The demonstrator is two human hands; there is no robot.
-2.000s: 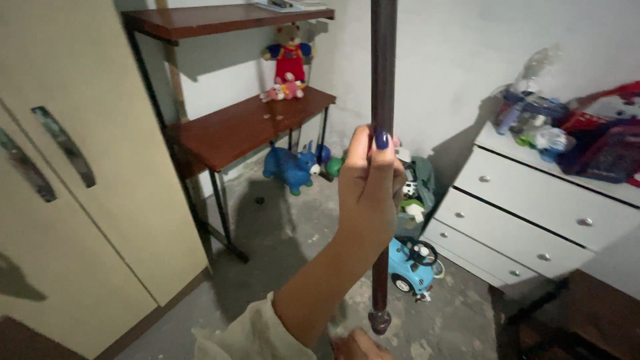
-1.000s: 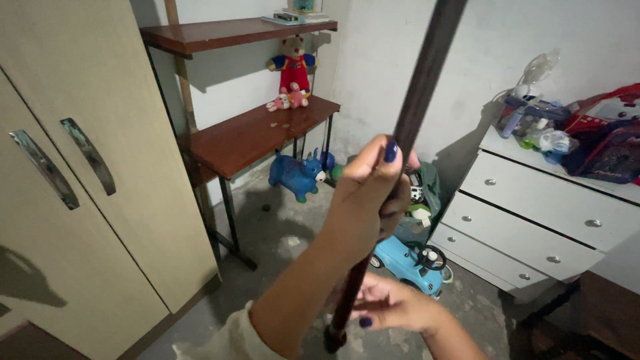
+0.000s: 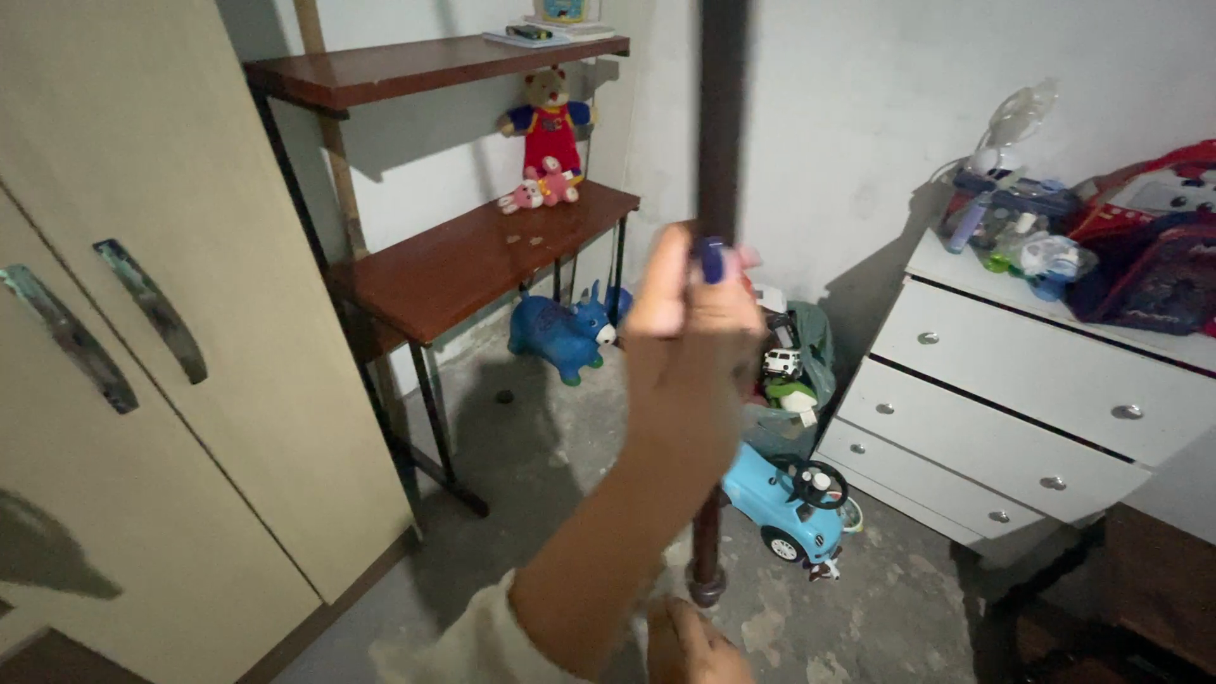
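Note:
A dark brown rod [image 3: 722, 123] stands nearly upright in the middle of the view, its top beyond the upper edge. My left hand [image 3: 698, 323] is closed around it, the thumb with dark blue nail polish lying along the rod; the hand is slightly blurred. Below the grip, the rod's lower end finishes in a ringed, rounded knob [image 3: 706, 584]. My right hand [image 3: 698, 648] is at the bottom edge, just under that knob. Its fingers are partly cut off and blurred, so whether it touches the rod is unclear.
A beige wardrobe [image 3: 237, 380] stands left, beside a brown shelf desk [image 3: 475, 256] with soft toys. A blue animal toy [image 3: 560, 332], a toy bin [image 3: 807, 351] and a light blue ride-on car [image 3: 779, 503] are on the floor. A white dresser [image 3: 1007, 380] stands right.
The rod has swung from a slant a second ago to nearly upright. My right hand was beside its lower part and is now below its end. My left hand has kept its grip.

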